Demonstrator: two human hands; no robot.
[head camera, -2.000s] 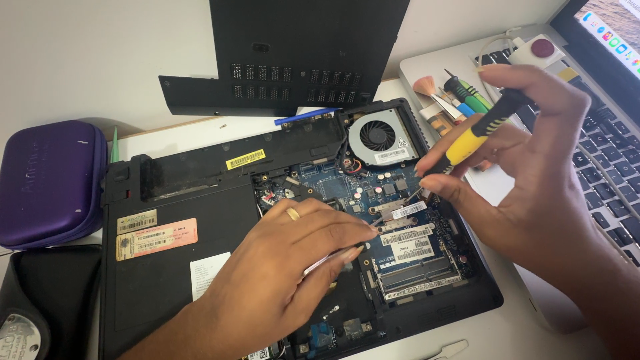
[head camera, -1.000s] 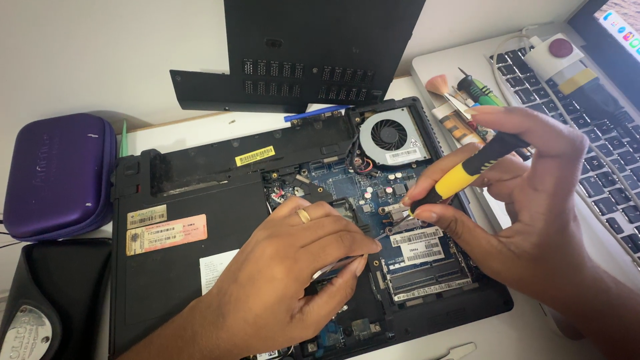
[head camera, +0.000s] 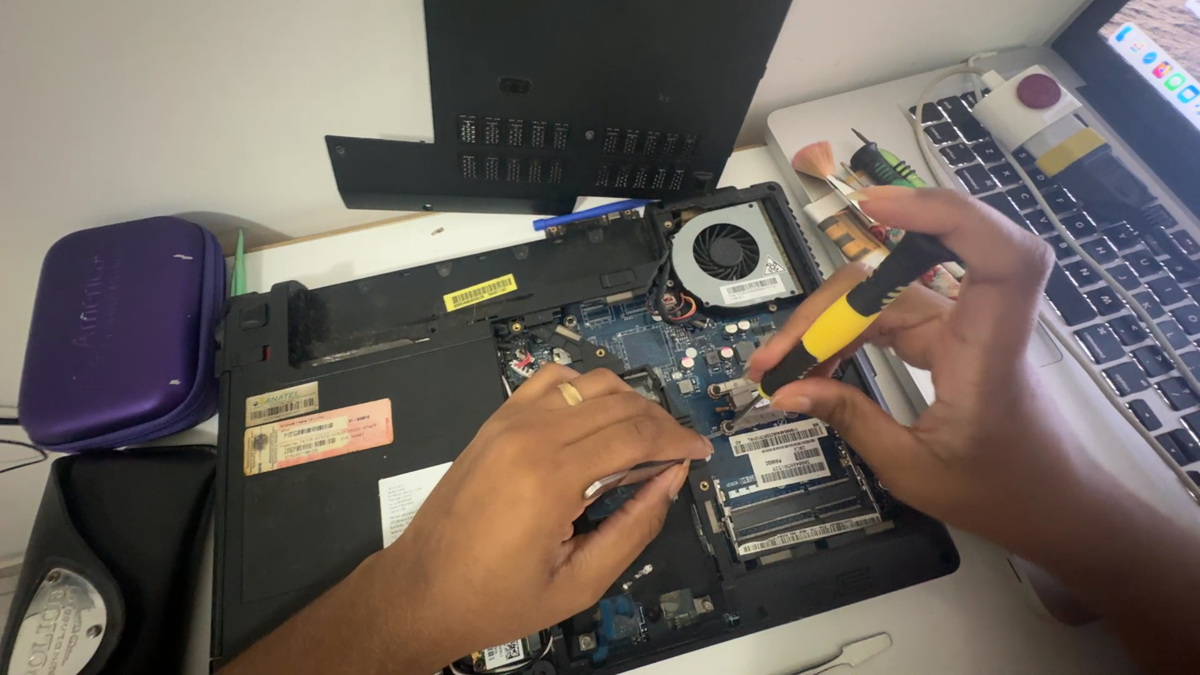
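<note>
An upside-down laptop base (head camera: 366, 525) lies with its inner parts bared. My right hand (head camera: 937, 356) grips a yellow and black screwdriver (head camera: 830, 328), its shaft slanting down to a screw spot on the metal bracket (head camera: 731, 394) of the blue motherboard (head camera: 637, 333). My left hand (head camera: 553, 478) pinches a thin metal tool (head camera: 619, 478), probably tweezers, over the board's middle; its tip is hidden by the fingers. The cooling fan (head camera: 725, 253) sits above the bracket, and the RAM slot (head camera: 802, 516) lies below it.
A black bottom cover (head camera: 581, 94) leans on the wall behind a blue pry tool (head camera: 591, 214). At left are a purple case (head camera: 122, 328) and a black pouch (head camera: 141, 544). A second laptop (head camera: 1116, 319), a brush (head camera: 816, 159) and a green screwdriver (head camera: 886, 164) are at right; a metal spatula (head camera: 848, 653) lies in front.
Between the earlier frames and now, the screwdriver tip has shifted from the upper side of the bracket to its lower left. My left hand stays over the board with the metal tool.
</note>
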